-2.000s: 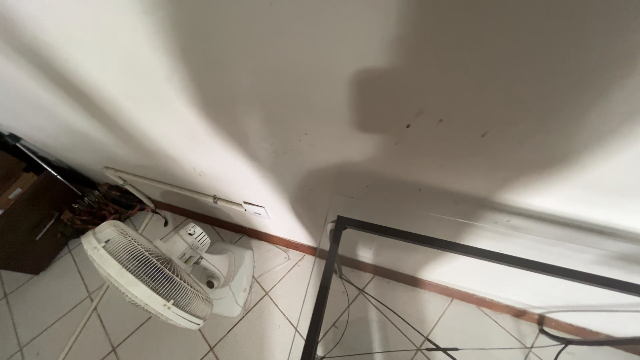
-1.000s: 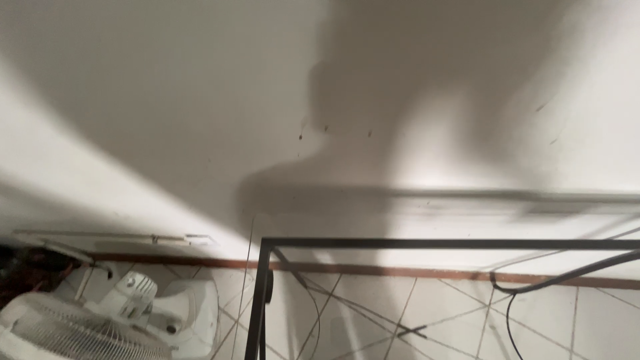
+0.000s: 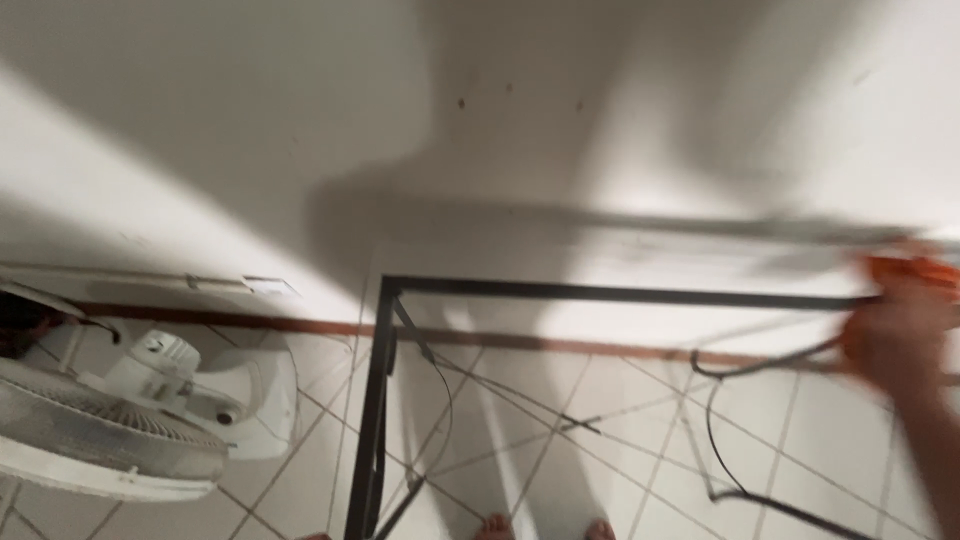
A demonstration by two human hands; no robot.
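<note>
My right hand [image 3: 892, 337], blurred by motion, is at the right edge, closed around an orange object [image 3: 919, 271] whose kind I cannot tell. Both are at the right end of the top bar of a black metal frame [image 3: 622, 291]. At the bottom edge, left of the frame's left side bar, a small patch of skin shows, which seems to be my left hand [image 3: 312, 536]; its fingers and any grip are hidden. Through the frame, a dark curved bar or cable [image 3: 772, 364] and thin crossing dark lines show.
A white fan [image 3: 112, 442] lies at the lower left on the tiled floor [image 3: 652, 480]. Behind the frame stands a white wall [image 3: 225, 112] with a reddish-brown baseboard [image 3: 600, 346] and a white conduit [image 3: 142, 277]. Bare toes [image 3: 495, 527] show at the bottom.
My right hand with the orange object has come into view at the right, at the frame's top bar; neither earlier frame shows it. The view has swung right since the oldest frame.
</note>
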